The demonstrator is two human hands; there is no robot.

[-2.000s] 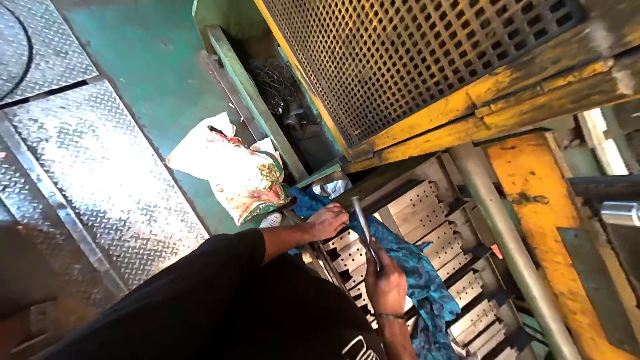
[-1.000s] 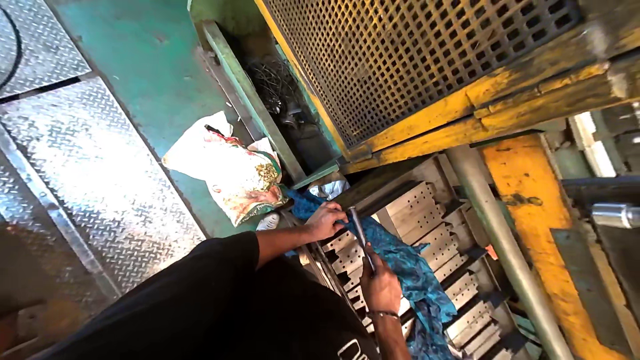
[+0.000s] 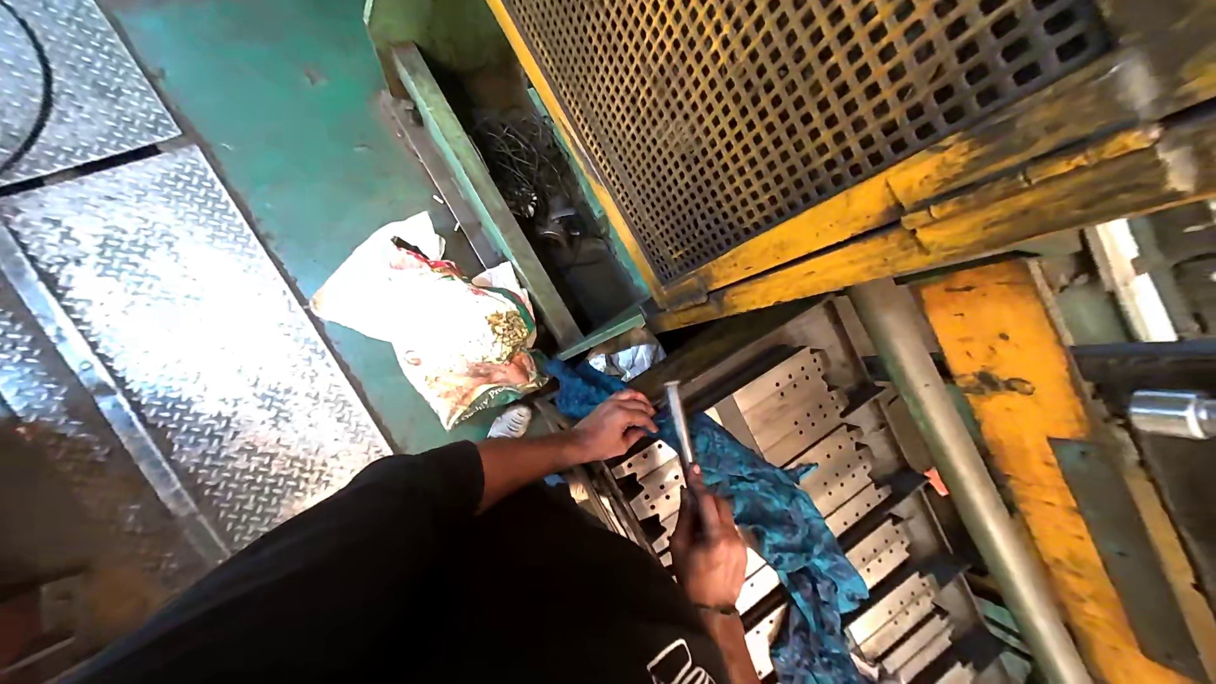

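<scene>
My right hand (image 3: 708, 541) is closed around a metal rod-like tool (image 3: 679, 423), which points up and slightly left with its narrow flat end uppermost. Left of the tool's upper part, my left hand (image 3: 616, 426) rests at the edge of a blue patterned cloth (image 3: 741, 470); its fingers are bent, and whether they grip anything is not visible. The cloth lies across a rack of perforated metal blocks (image 3: 788, 399) and hangs down toward the lower right.
A white sack (image 3: 418, 323) stands on the green floor (image 3: 275, 123), beside a green metal trough (image 3: 484, 180). Checkered steel plates (image 3: 180, 332) cover the left. A yellow-framed grating (image 3: 788, 114) overhangs the rack, and a thick metal bar (image 3: 969, 475) runs down its right side.
</scene>
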